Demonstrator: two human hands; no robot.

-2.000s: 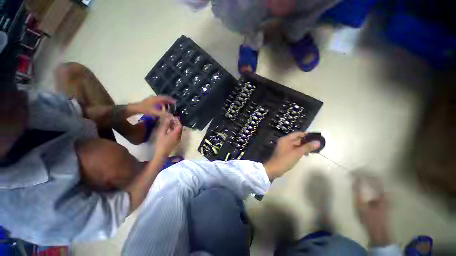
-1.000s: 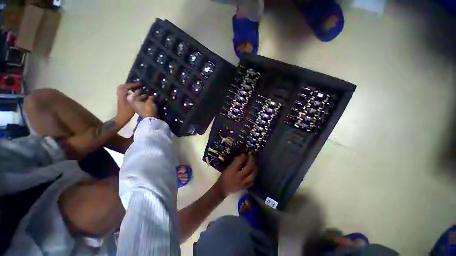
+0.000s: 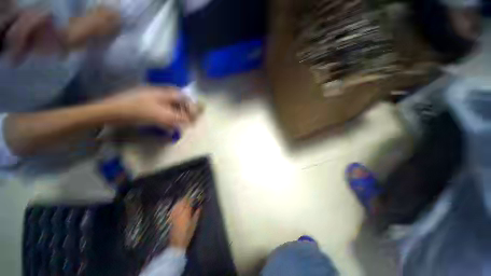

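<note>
The frame is strongly blurred. My left hand, in a pale sleeve, reaches from the bottom edge over the black row tray at the lower left. Its fingers are at the rows of small glinting components; whether they grip one cannot be told. The black pocket tray lies left of the row tray, cut off by the bottom edge, its pocket contents unclear. My right hand is not in view.
Another person's hand reaches in from the left, above the trays, with a small unclear thing at the fingertips. A brown carton heaped with loose pieces stands at upper right. Blue bins are behind. A blue slipper is at right.
The view has swung right, so the trays now sit lower left and the carton has come in. My left hand has moved from the pocket tray to the row tray.
</note>
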